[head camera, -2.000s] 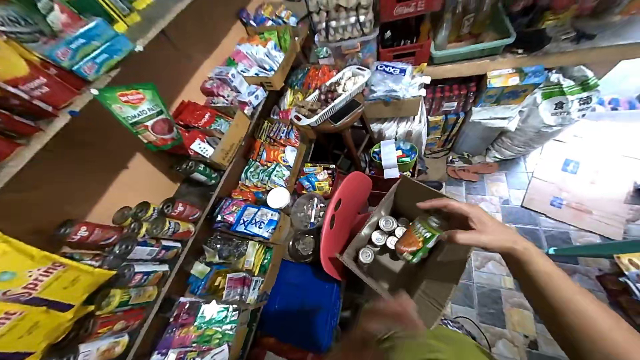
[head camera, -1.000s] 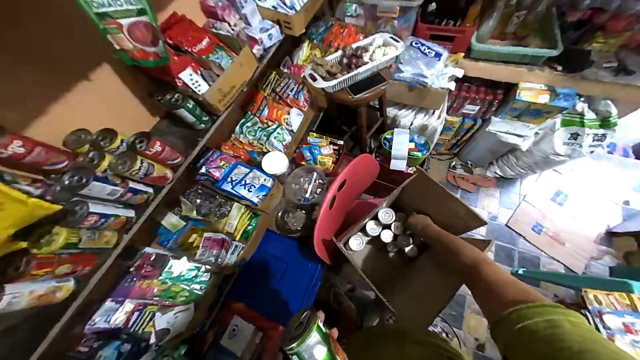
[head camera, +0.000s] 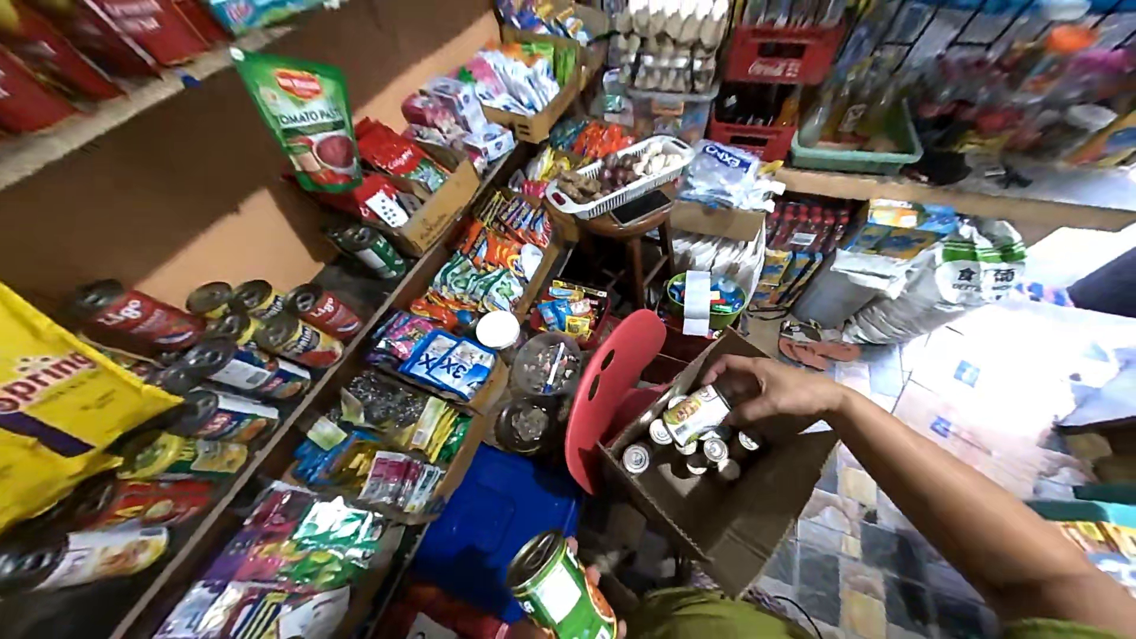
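An open cardboard box (head camera: 710, 524) sits tilted beside a red plastic chair (head camera: 612, 382), with several small cans (head camera: 713, 449) standing inside it. Over these, my right hand (head camera: 777, 388) grips a can with a pale yellow label (head camera: 697, 414). Low in the view, my left hand (head camera: 593, 581), mostly hidden, holds a green-labelled can (head camera: 564, 590) with its metal end facing up.
Left, a wooden shelf (head camera: 293, 413) bears tins (head camera: 142, 315), sachets and a tomato paste pouch (head camera: 306, 120). A blue plastic lid (head camera: 501, 524) lies by the chair. Behind stand a stool (head camera: 635, 231) with a white basket (head camera: 621, 182), and sacks (head camera: 941, 284).
My right hand has risen from inside the box with a pale-labelled can. The green can in my left hand shows more fully than a second ago.
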